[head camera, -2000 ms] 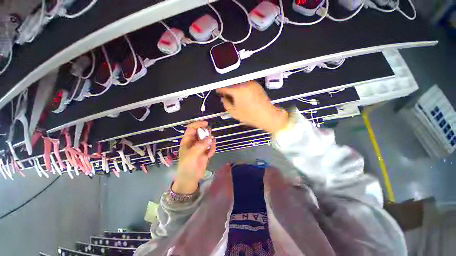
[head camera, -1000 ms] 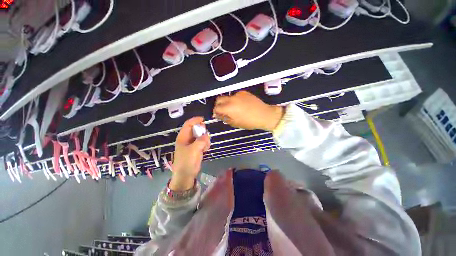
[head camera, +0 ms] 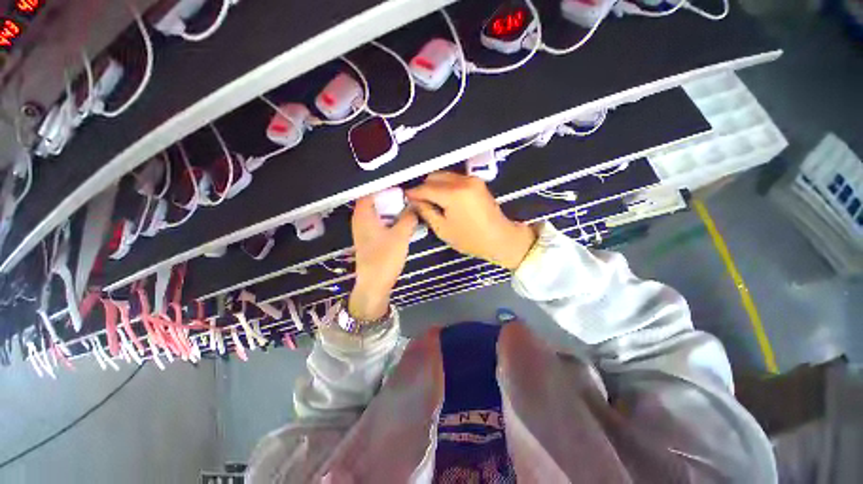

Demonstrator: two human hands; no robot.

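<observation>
My left hand (head camera: 380,248) is raised at the front edge of a rack shelf and holds a small white watch head (head camera: 389,202) in its fingertips. My right hand (head camera: 466,214) touches the watch head's right side with pinched fingertips. Whether a cable plug is between those fingertips cannot be told. On the shelf just above, a watch head with a dark face (head camera: 373,143) lies with a white charging cable (head camera: 437,119) at its right side. More white watch heads on looping cables lie along that shelf.
The white-edged shelf (head camera: 284,210) crosses above my hands, with further tiers below. Pink and white straps (head camera: 156,326) hang at the left. A white blister tray (head camera: 729,128) is at the shelf's right end. A stack of trays (head camera: 833,203) stands at the far right, beyond a yellow floor line (head camera: 736,284).
My left hand has moved up and right with the white watch head, and my hands now meet at it. The view has shifted, so the shelf's watches appear further left.
</observation>
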